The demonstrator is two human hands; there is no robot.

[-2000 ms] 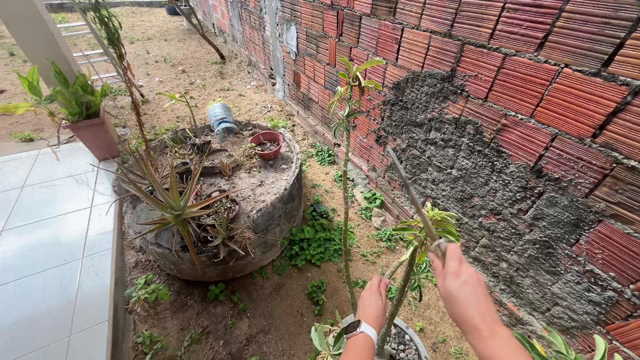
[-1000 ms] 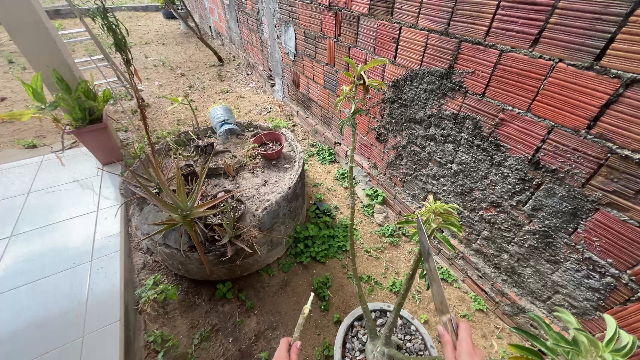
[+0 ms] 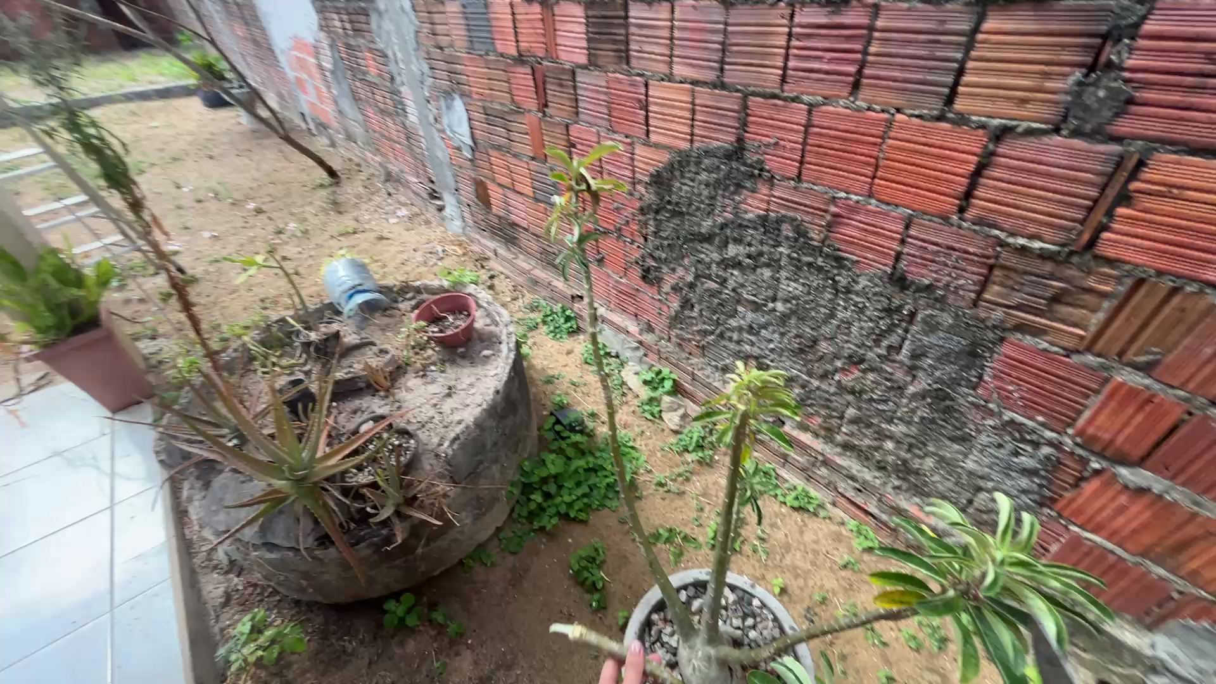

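Note:
A branching potted plant (image 3: 727, 484) with thick bare stems and leafy tips stands in a round grey pot (image 3: 798, 651) filled with pebbles. Only the fingertips of my left hand (image 3: 623, 668) show, at the bottom edge. They touch a short branch (image 3: 600, 642) with a pale cut end pointing left; whether they grip it is unclear, as is whether it joins the trunk. A leafy side branch (image 3: 988, 579) reaches right. Behind its leaves, at the lower right, part of a grey blade (image 3: 1047, 655) shows. My right hand is out of view.
A red hollow-brick wall (image 3: 931, 171) with rough mortar runs along the right. At left stands a round concrete planter (image 3: 484, 465) bearing spiky plants, a small reddish pot (image 3: 446, 321) and a blue plastic bottle (image 3: 351, 285). White tiles (image 3: 57, 513) edge the sandy ground.
The blade was raised at the middle stem and is now low at the right. My right hand has left the view; my left hand shows only fingertips.

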